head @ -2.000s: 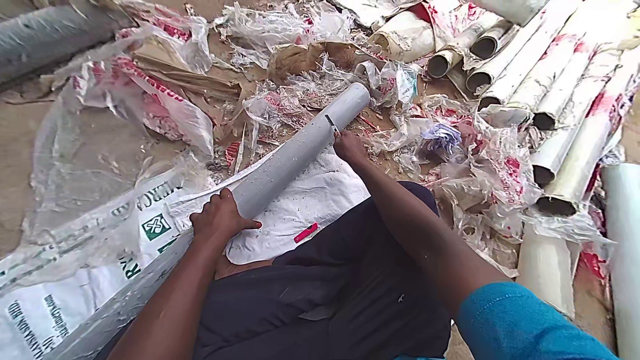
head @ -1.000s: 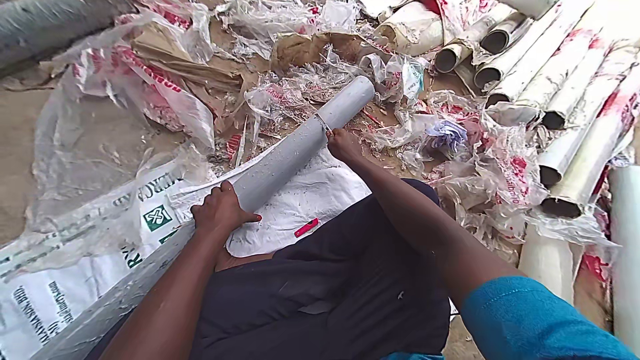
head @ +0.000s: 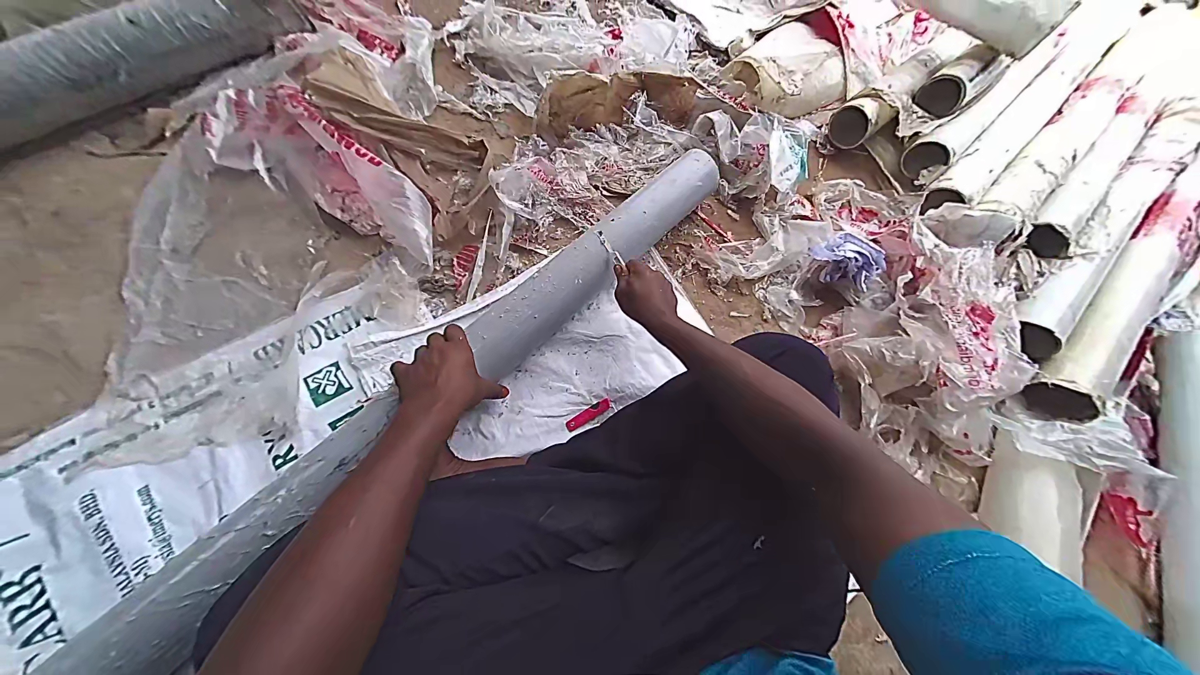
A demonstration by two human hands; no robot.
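A long grey plastic-looking roll or pipe (head: 553, 295) lies diagonally across a printed white woven sack (head: 600, 356) beside my legs. My left hand (head: 441, 375) rests over the grey roll, thumb spread to its near side. Farther along, my right hand (head: 645, 289) is closed on a thin metallic blade or strip (head: 609, 248) that lies against the roll's surface; its handle is hidden in the fingers. A small red object, perhaps a cutter's handle (head: 588, 414), lies on the sack near my lap.
Torn clear plastic film with red print (head: 347, 169) covers much of the ground. Several hollow tubes (head: 1059, 178) lie side by side at the right. Another grey roll (head: 141, 61) is at the upper left. A crumpled bluish piece (head: 848, 260) sits among the plastic scraps.
The thin strip at my right hand lies at a different angle across the roll than in the earlier frames. My left hand stays on the roll.
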